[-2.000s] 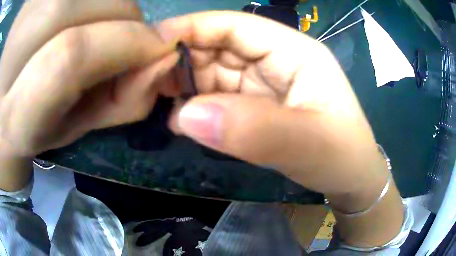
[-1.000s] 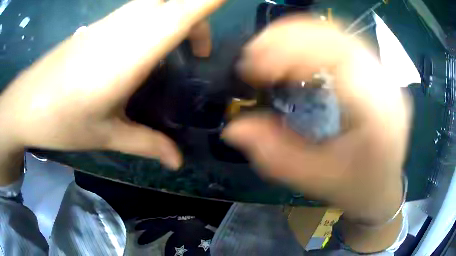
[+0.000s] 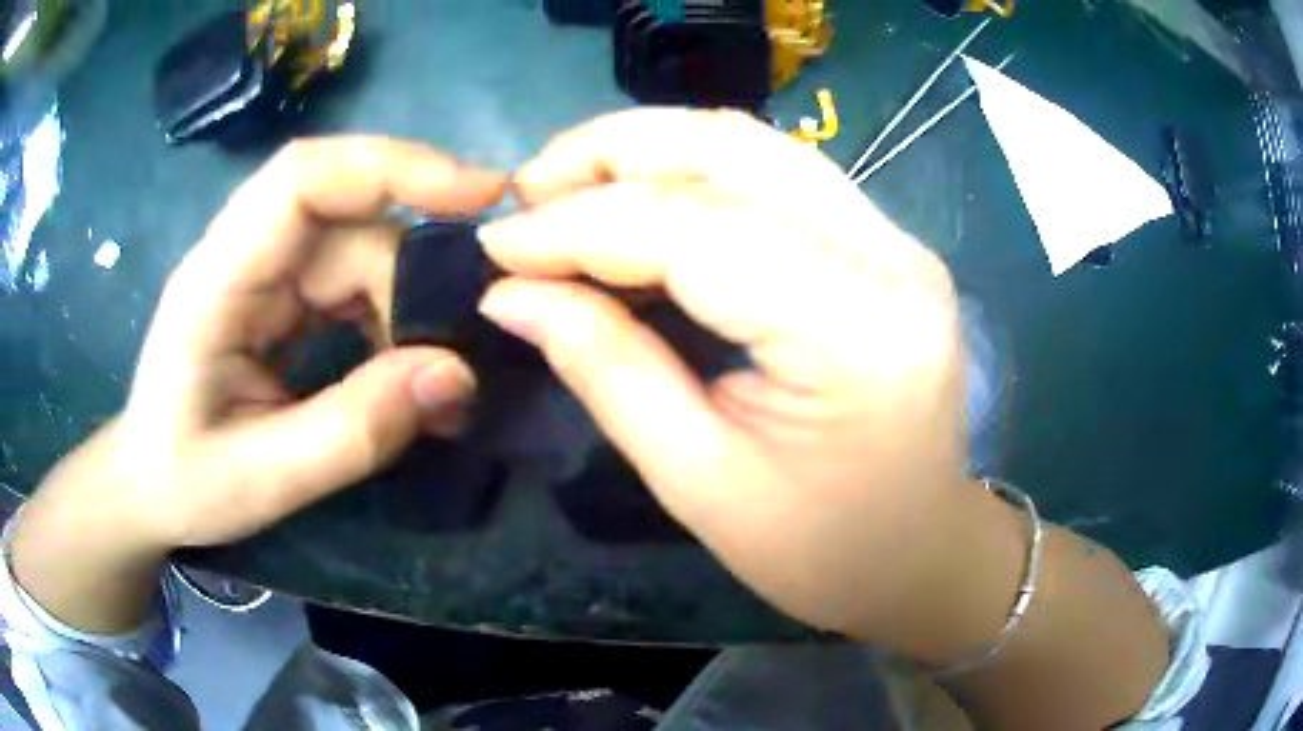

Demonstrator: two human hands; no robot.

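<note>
A black rounded-square display module (image 3: 440,286) is held up in front of me, above the dark green mat. My left hand (image 3: 293,336) grips it at its left side, with the thumb at its lower edge. My right hand (image 3: 757,343) has its thumb and fingertips on the module's right side, hiding that part. The orange flex cable of this module cannot be made out. A dark flat fixture (image 3: 607,497) lies below the hands, partly covered and blurred.
A small module pile with orange cables (image 3: 207,74) lies at the upper left. A module stack (image 3: 700,54) is at the top centre. Two thin pale lines like tweezers (image 3: 915,112), a white triangle (image 3: 1065,172) and a narrow black part (image 3: 1186,183) lie right.
My hands, apart a second ago, have come together around the module. The crumpled film seen in the right hand is no longer there. The view has shifted, showing the upper-left pile.
</note>
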